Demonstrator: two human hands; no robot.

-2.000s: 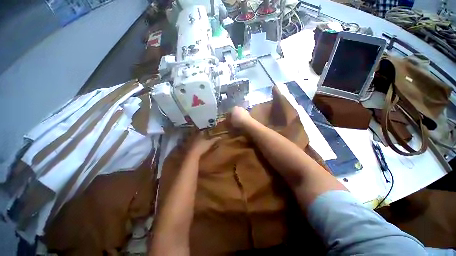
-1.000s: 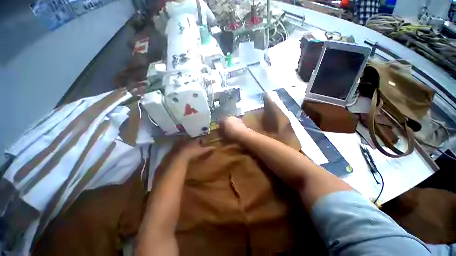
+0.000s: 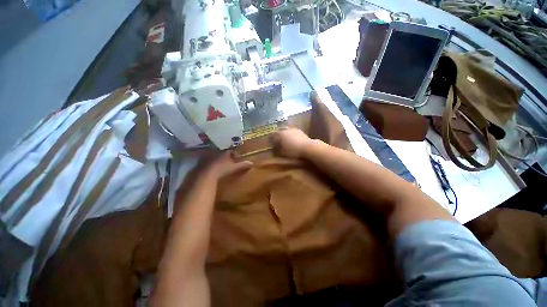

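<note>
A large brown fabric panel (image 3: pixel 258 228) lies under the needle area and hangs down over my lap, with a raised seam down its middle. The white sewing machine head (image 3: pixel 210 108) with a red mark stands over its far edge. A yellow-gold clamp frame (image 3: pixel 257 150) lies on the fabric below the head. My left hand (image 3: pixel 225 168) rests on the fabric at the frame's left end, fingers spread. My right hand (image 3: pixel 290 143) is at the frame's right end, fingers curled on the fabric; its fingertips are hard to see, so any grip is unclear.
White and brown layered pieces (image 3: pixel 66 156) hang at the left. A dark bed plate (image 3: pixel 372 135) lies right of the needle area. A framed control panel (image 3: pixel 405 63), a reddish-brown block (image 3: pixel 394 120) and a tan bag (image 3: pixel 483 90) are at the right. A thin dark tool (image 3: pixel 441 174) lies near a cable.
The view has shifted, with the machine now further left. The clamp frame shows more clearly between my hands. My right hand has moved slightly away from the head, still at the fabric.
</note>
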